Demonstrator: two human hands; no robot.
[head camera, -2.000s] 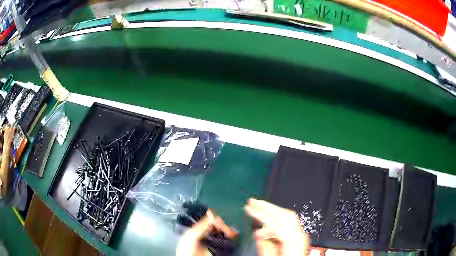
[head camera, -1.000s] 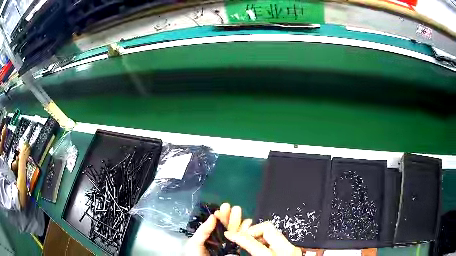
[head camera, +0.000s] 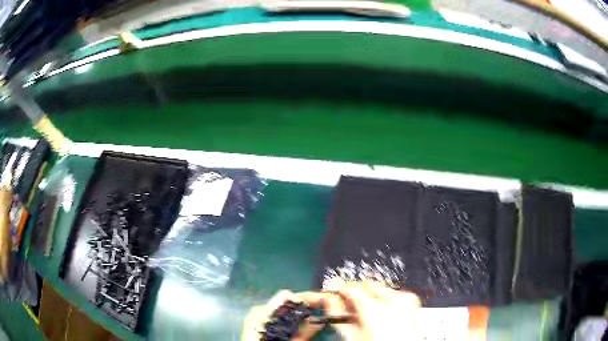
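Observation:
My left hand (head camera: 267, 316) is at the bottom middle, closed around a bundle of black rods (head camera: 287, 321) with their dark heads bunched together. My right hand (head camera: 380, 313) is beside it on the right, blurred, its fingers close to a dark thin piece between the hands; I cannot tell what it grips. Small silver parts (head camera: 367, 268) lie low in the tray just above my right hand. Small dark parts (head camera: 457, 250) are spread in the tray to its right. The picture's lower edge cuts off both hands.
A rod tray (head camera: 110, 174) with tangled rods is at left. A clear plastic bag (head camera: 207, 246) with a white label lies beside it. A near-empty tray (head camera: 545, 246) is at right. The orange fixture (head camera: 478, 318) shows at the bottom edge. Another person's arm (head camera: 5, 226) is at far left.
The view has shifted, so the trays sit further left and higher than a second ago. My hands remain close together; the right now lies further right, over the lower edge of the silver parts' tray.

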